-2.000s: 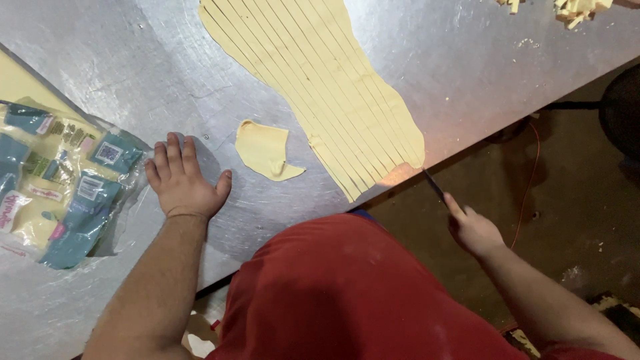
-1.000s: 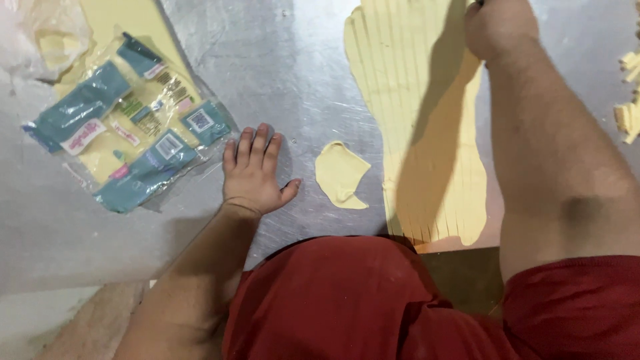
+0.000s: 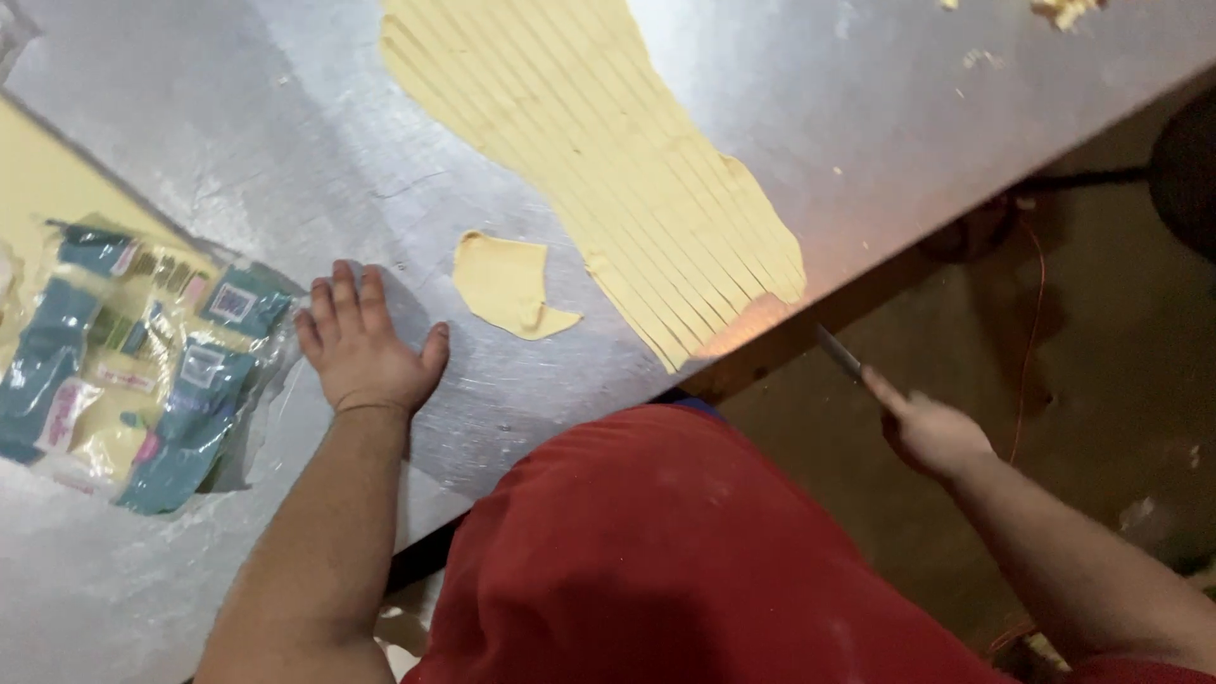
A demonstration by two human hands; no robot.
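Note:
A long sheet of yellow dough (image 3: 608,142), sliced lengthwise into several narrow strips, lies on the metal table (image 3: 313,123) and reaches its near edge. My right hand (image 3: 936,432) grips a knife (image 3: 841,353) beyond the table edge, the blade pointing toward the dough's near end but apart from it. Flat on the table, fingers spread, rests my left hand (image 3: 366,347), holding nothing. Between it and the sheet is a small irregular dough scrap (image 3: 508,285) with a folded edge.
A clear and teal printed plastic package (image 3: 142,370) lies left of my left hand, partly over a pale yellow slab (image 3: 57,171). Dough bits (image 3: 1069,11) sit at the top right. The table's edge runs diagonally; a thin orange cord (image 3: 1031,332) shows below it.
My right hand with the knife has moved from over the far part of the dough sheet to beyond the table's near edge. My left hand stays flat on the table. The view has turned.

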